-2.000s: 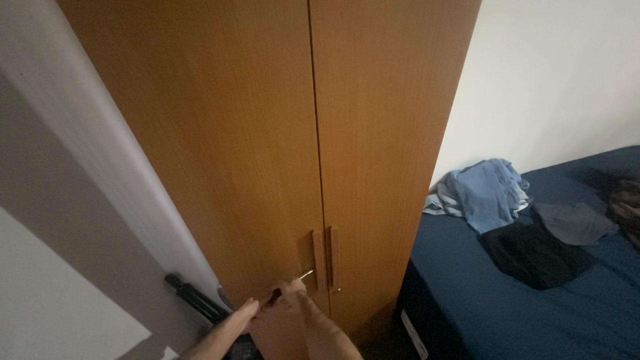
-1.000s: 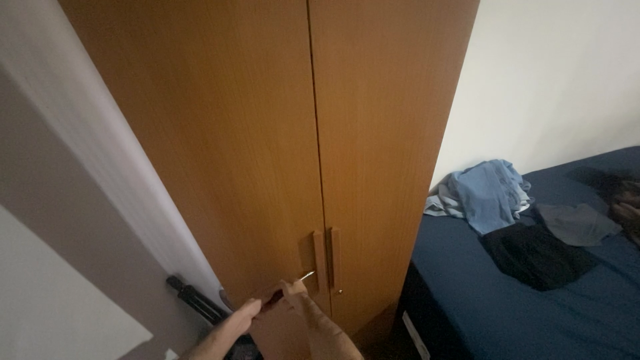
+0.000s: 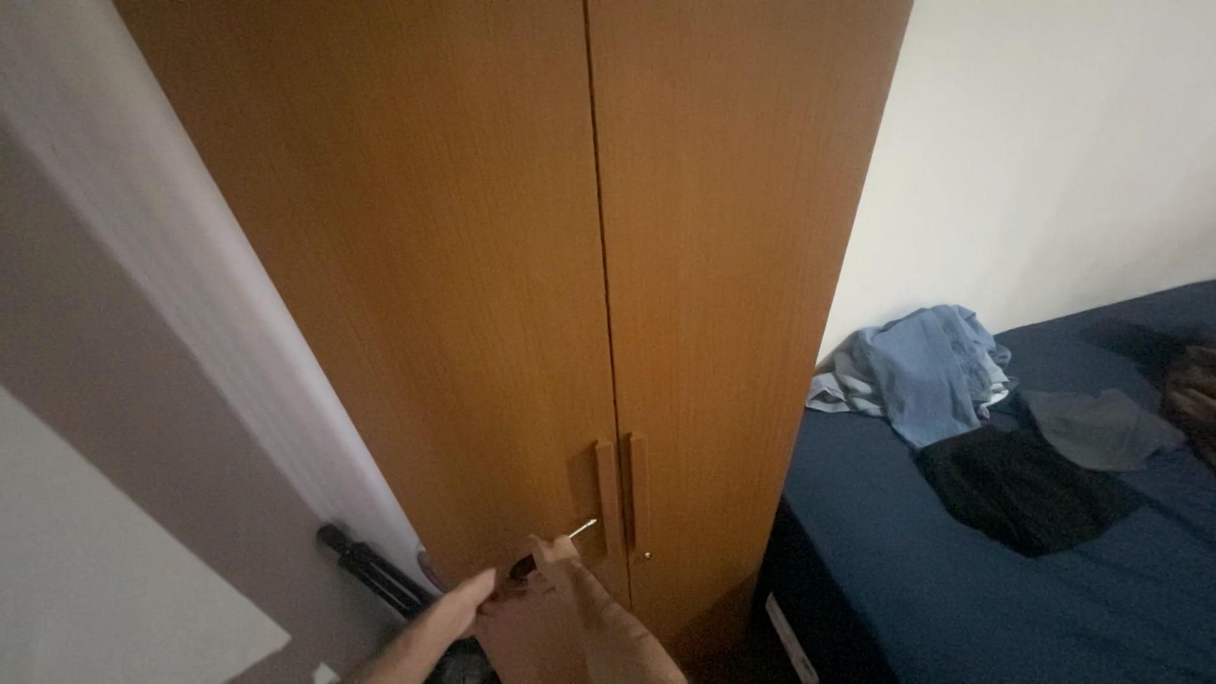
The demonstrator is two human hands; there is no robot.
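Note:
A tall brown wooden wardrobe (image 3: 475,237) stands with its two doors together and a vertical wooden handle on each. My right hand (image 3: 556,553) is closed around a screwdriver (image 3: 582,529), whose thin metal shaft points up and right, its tip by the left door handle (image 3: 607,496). Part of a dark handle shows behind that hand. Lower left of it is my left hand (image 3: 483,589), near the dark handle end; whether it touches the tool is unclear. A small round metal lock (image 3: 647,555) sits below the right door handle (image 3: 638,494).
To the right is a bed with a dark blue sheet (image 3: 855,494), bearing a blue garment (image 3: 926,370), a black cloth (image 3: 1031,489) and a grey cloth (image 3: 1102,427). Black folded tubes (image 3: 380,575) lean at the wardrobe's left side, beside a pale wall (image 3: 85,560).
My left hand has shifted slightly away from the screwdriver's handle end. My right hand stays at nearly the same spot by the left door handle, with the screwdriver.

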